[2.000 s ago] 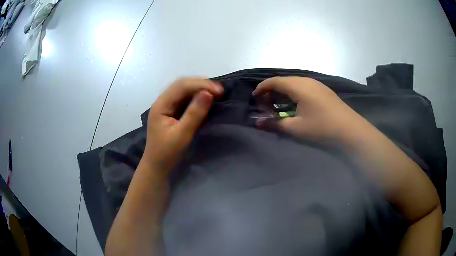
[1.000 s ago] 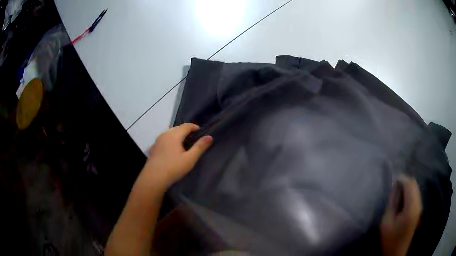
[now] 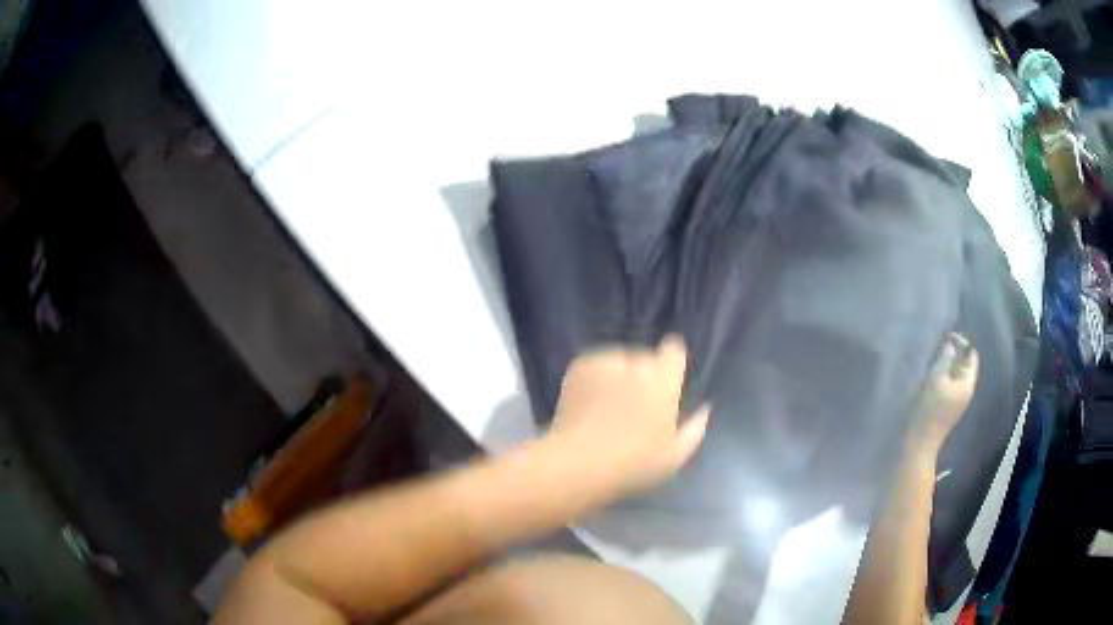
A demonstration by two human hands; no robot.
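The dark grey garment [image 3: 830, 269] lies bunched on the white table [image 3: 403, 110], with folds running down its left half. My left hand [image 3: 629, 403] is blurred and lies on the garment's left part, thumb and a finger apart at the folds; whether it grips cloth cannot be told. My right hand [image 3: 948, 385] is small at the garment's right side, with its fingers curled; a small dark shape shows at the fingertips, too unclear to name. A bright shine lies on the cloth near the bottom.
A brown wooden stool or similar piece [image 3: 299, 464] stands on the floor at the lower left, beyond the table's edge. A dark mat-like area [image 3: 110, 305] covers the floor at far left. Mixed colourful items [image 3: 1059, 153] line the table's right edge.
The view has turned, showing more floor at left and clutter at right. My left hand has moved right across the garment; my right hand sits higher in view. The garment's folds are gathered more upright.
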